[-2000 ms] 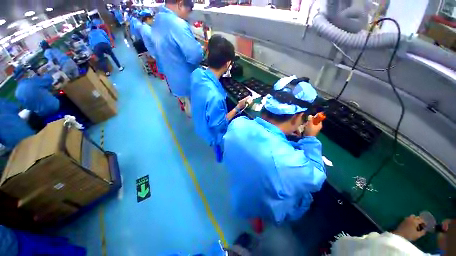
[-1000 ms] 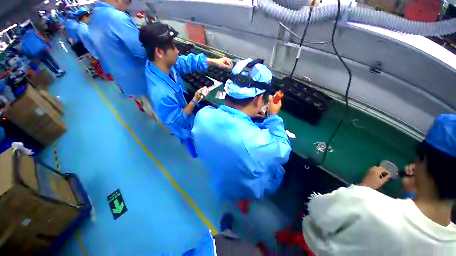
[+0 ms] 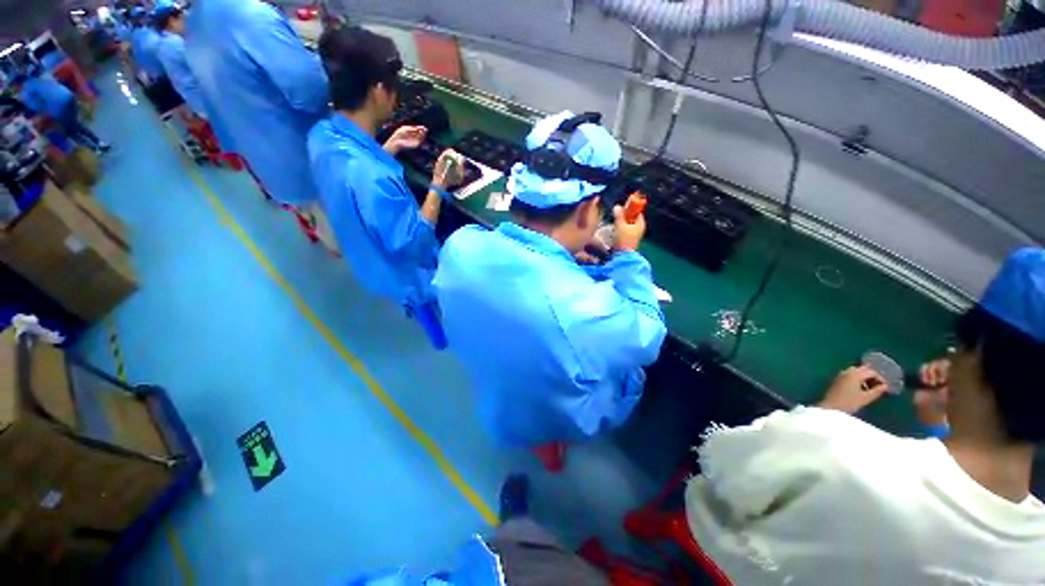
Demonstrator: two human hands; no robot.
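Neither of my hands is in view. Nearest in front of me, a person in a fluffy white top holds a round grey dish (image 3: 884, 372) over the green bench (image 3: 802, 309). To the left, a person in a blue smock and cap holds an orange electric screwdriver (image 3: 634, 207) upright; the work below it is mostly hidden. Small loose parts (image 3: 729, 324) lie scattered on the green mat between them. Black parts trays (image 3: 688, 218) stand at the back of the bench. Farther left, a third person holds a small thing I cannot make out.
A black cord (image 3: 791, 183) hangs over the bench. A grey ribbed hose (image 3: 917, 46) runs above. Red stools (image 3: 665, 529) stand by the legs below. Cardboard boxes (image 3: 69, 458) stand on the left of the blue floor (image 3: 332, 458). A floor arrow sign (image 3: 261, 454) lies beside the yellow line.
The view has swung right, bringing the person in white further in. The third person's outstretched hand has drawn back. The orange screwdriver stays raised.
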